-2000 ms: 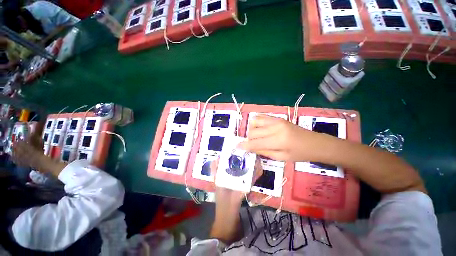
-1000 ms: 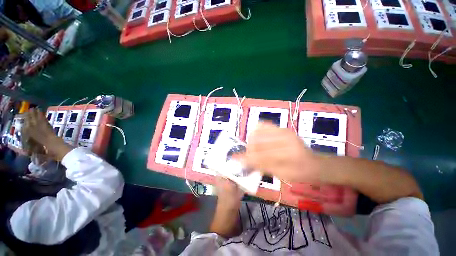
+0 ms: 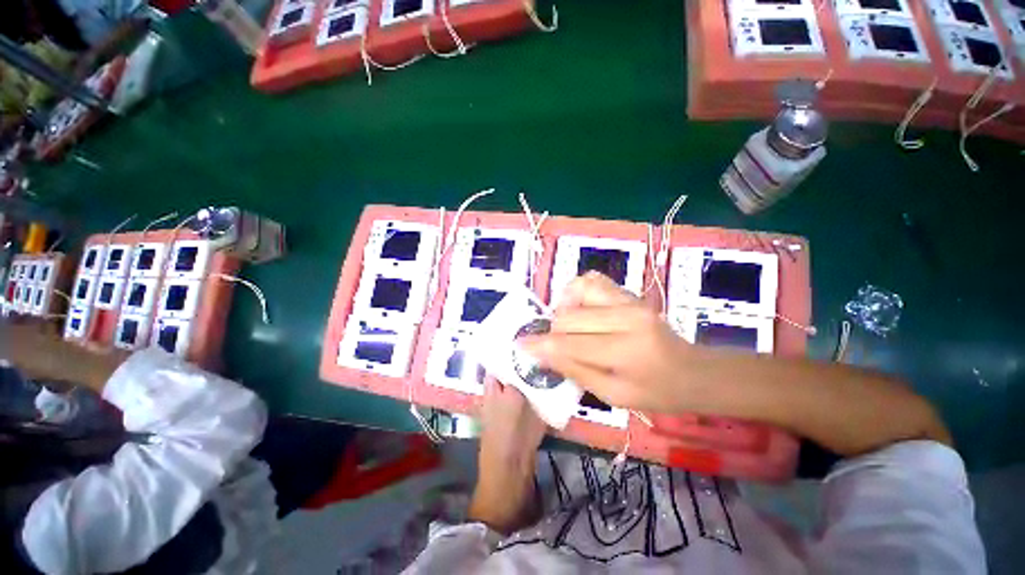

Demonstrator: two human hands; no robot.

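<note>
A white digital camera (image 3: 519,357) is held tilted, its round lens facing up, over the front middle of the pink foam tray (image 3: 646,440). My left hand (image 3: 511,421) grips it from below at its near edge; its fingers are mostly hidden behind the camera. My right hand (image 3: 618,343) is over the camera with bent fingers at the lens. Whether a cloth is pinched in its fingertips cannot be told. Other cameras lie in the tray with dark screens up. The tray's near right part shows bare pink with a red patch.
A whitish bottle with a silver top (image 3: 776,152) stands beyond the tray. A stacked foam tray (image 3: 809,99) is at the far right, another tray (image 3: 326,62) at the far left. A clear plastic scrap (image 3: 873,311) lies right. A co-worker's sleeve (image 3: 141,472) and tray (image 3: 214,320) are left.
The held camera has gone from nearly upright to tilted, lens still up. My right hand has moved down from its upper edge to the lens. The co-worker's arm has shifted left and lower.
</note>
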